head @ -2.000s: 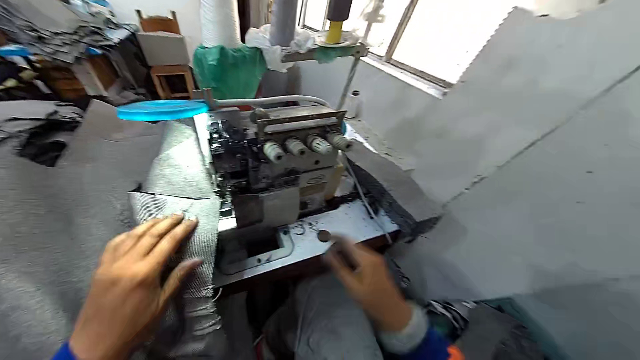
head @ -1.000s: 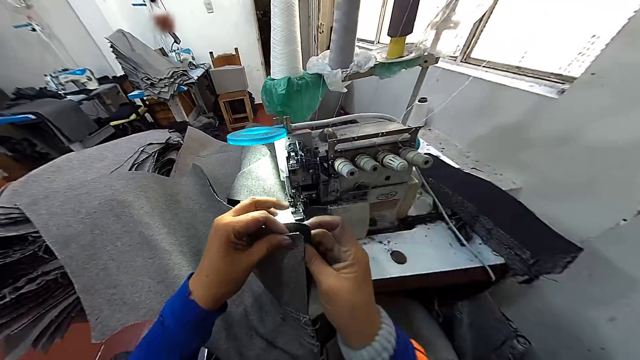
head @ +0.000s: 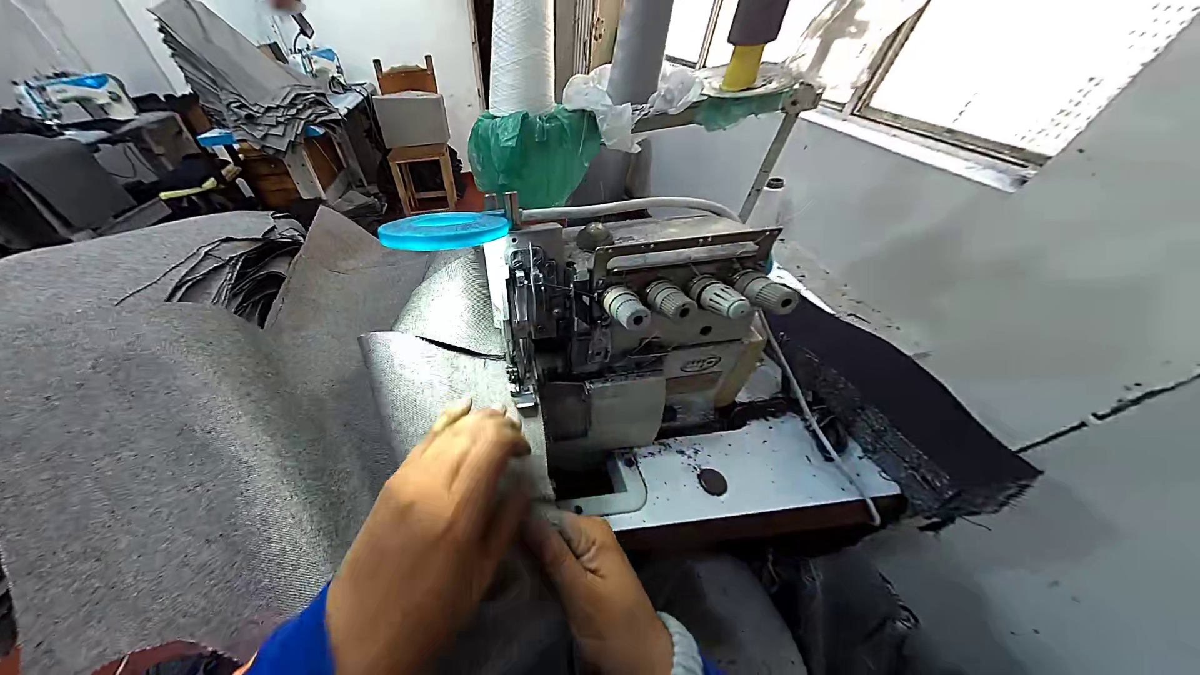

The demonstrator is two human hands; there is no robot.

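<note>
A grey fabric panel (head: 441, 384) lies under the presser foot of an overlock sewing machine (head: 647, 347). My left hand (head: 436, 525) rests on this fabric just in front of the foot, its fingers blurred and partly bent. To its right and lower, my right hand (head: 595, 581) pinches the fabric's edge between thumb and fingers. A blue ring-shaped lamp (head: 443, 231) glows beside the needle area. Wide grey cloth (head: 169, 450) spreads over the left side.
Thread cones (head: 522, 56) stand behind the machine, with green plastic (head: 532, 155) around one base. Dark fabric (head: 891, 403) hangs off the table's right side by the wall. A wooden chair (head: 422, 169), stacked grey pieces (head: 248, 84) and another sewing machine (head: 80, 97) are further back.
A second ago both hands held the fabric up together near the foot; now they are lower and nearer me, with the fabric laid flat under the foot. Two seconds ago the right hand was apart, off the fabric.
</note>
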